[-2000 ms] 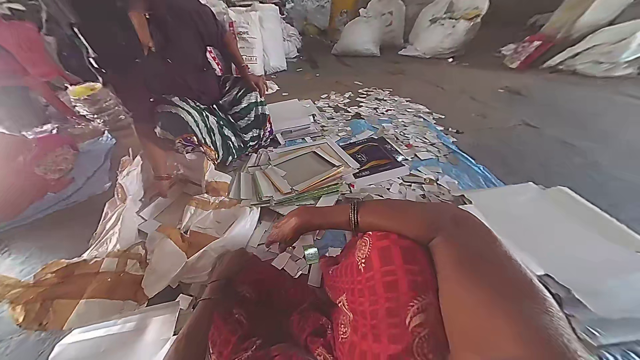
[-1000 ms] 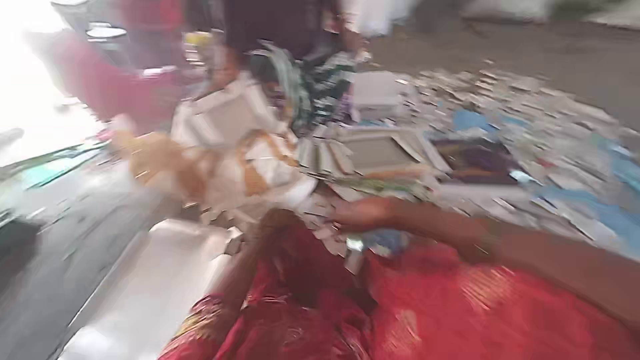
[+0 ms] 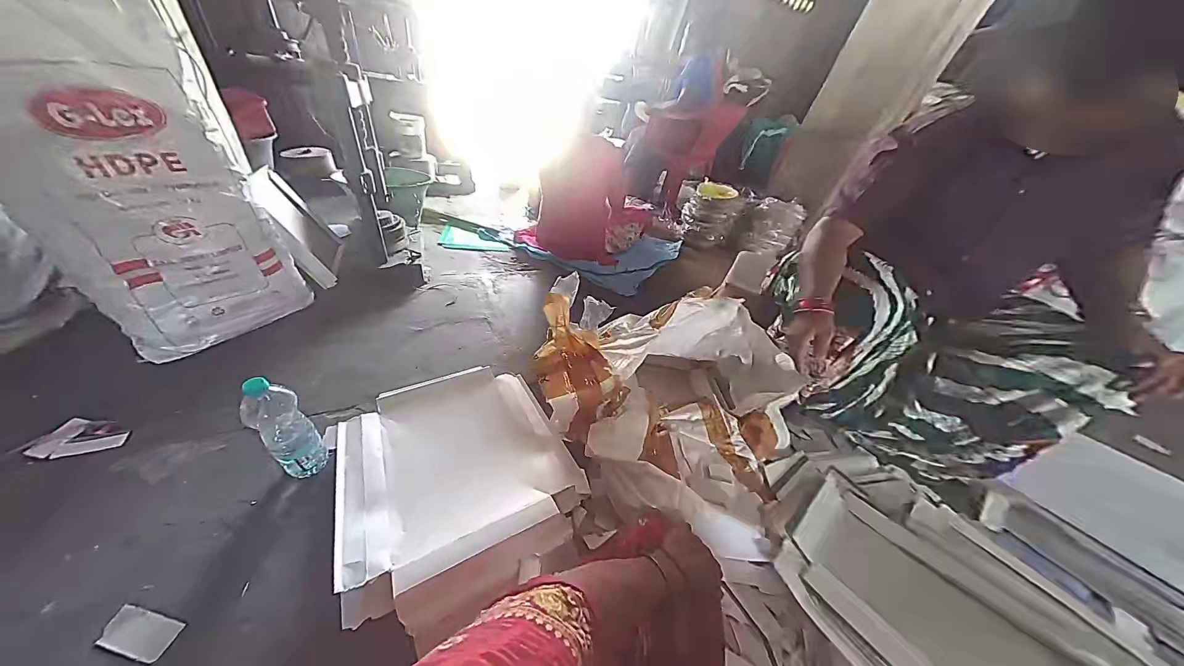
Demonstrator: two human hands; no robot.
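My left forearm comes up from the bottom centre out of a red sleeve [image 3: 546, 615] with gold trim. My left hand [image 3: 686, 569] is blurred and dark, near red cloth and the torn white wrapping [image 3: 684, 495]; its fingers do not show clearly. My right hand is out of view. To the left of my left arm is a stack of white cardboard trays or box parts [image 3: 462, 453]. Brown tape [image 3: 578, 370] clings to the crumpled wrapping beyond my hand. Grey-white cardboard frames [image 3: 906, 564] lie at the lower right, beside paper strips.
A person's hand [image 3: 812, 342] with a red bangle reaches down by the wrapping at right. A plastic bottle [image 3: 287, 430] with a green cap stands on the floor at left, before a printed white sack [image 3: 176, 231]. Another person [image 3: 583, 199] sits on a blue sheet farther back.
The view has swung far to the left, bringing in the bottle and sack. My right hand, seen in both earlier frames, is out of view.
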